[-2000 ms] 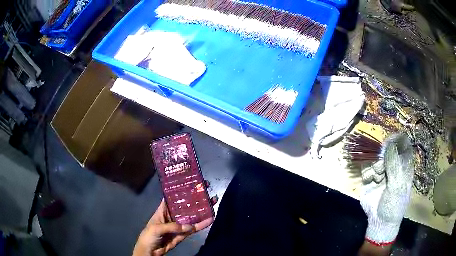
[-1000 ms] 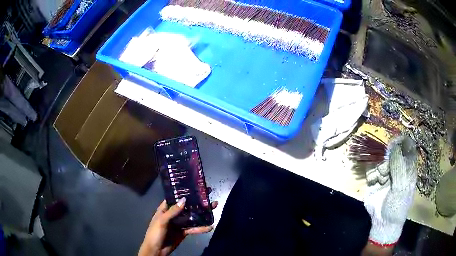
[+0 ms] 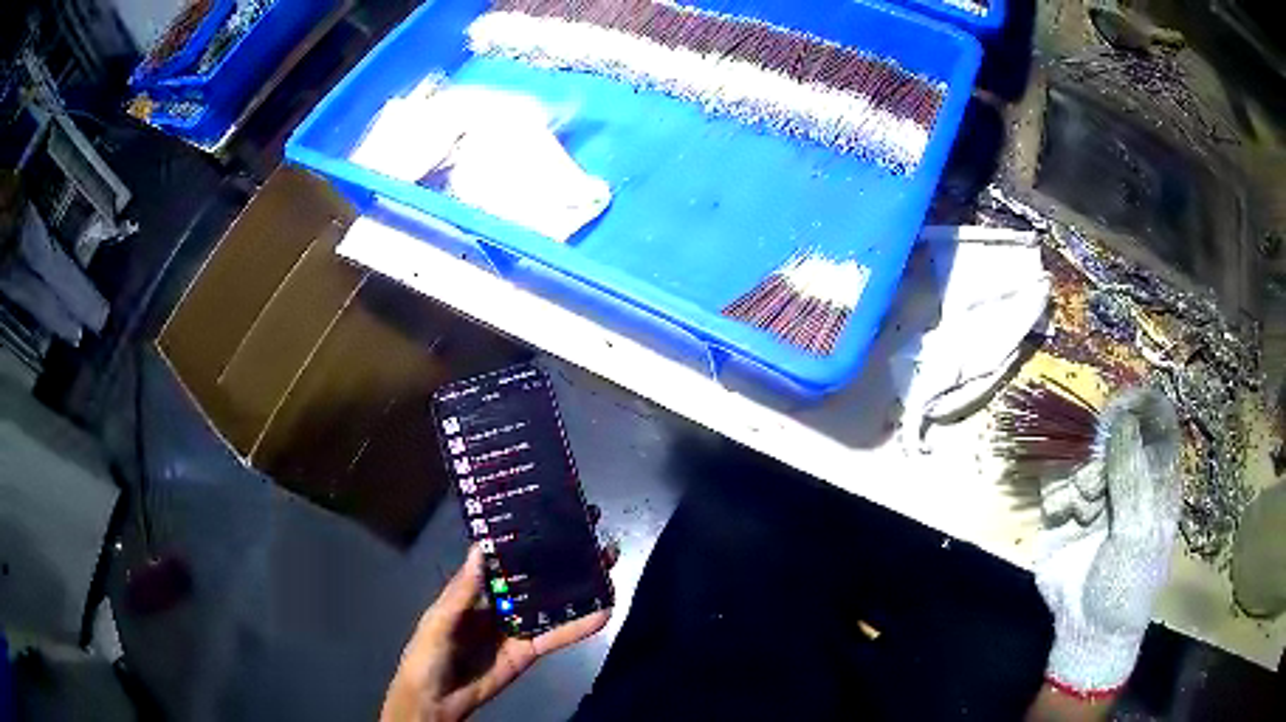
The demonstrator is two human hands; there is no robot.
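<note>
My bare left hand (image 3: pixel 480 649) holds a smartphone (image 3: pixel 525 501) upright, its dark screen lit with a list. My gloved right hand (image 3: pixel 1114 522), in a white-grey knit glove with a red cuff edge, is closed on a bunch of brown-red wire leads (image 3: pixel 1046 426) over the bench board. A blue tray (image 3: pixel 663 212) has a long row of leads (image 3: pixel 719 71) along its far side and a small bunch of leads (image 3: pixel 801 301) in its near right corner. A white cloth or glove (image 3: pixel 522 162) lies at the tray's left.
Another white cloth or glove (image 3: pixel 976 310) lies between tray and right hand. Grey dross and scraps (image 3: pixel 1192 367) surround the dark sunken rectangle (image 3: pixel 1128 176) at the right. An open cardboard box (image 3: pixel 282 353) stands below the tray's left. More blue trays (image 3: pixel 233 85) are at the upper left.
The phone screen changed from a picture-like page to a dark list. My left thumb moved off the screen to the phone's edge. The view shifted slightly; my right hand keeps its hold.
</note>
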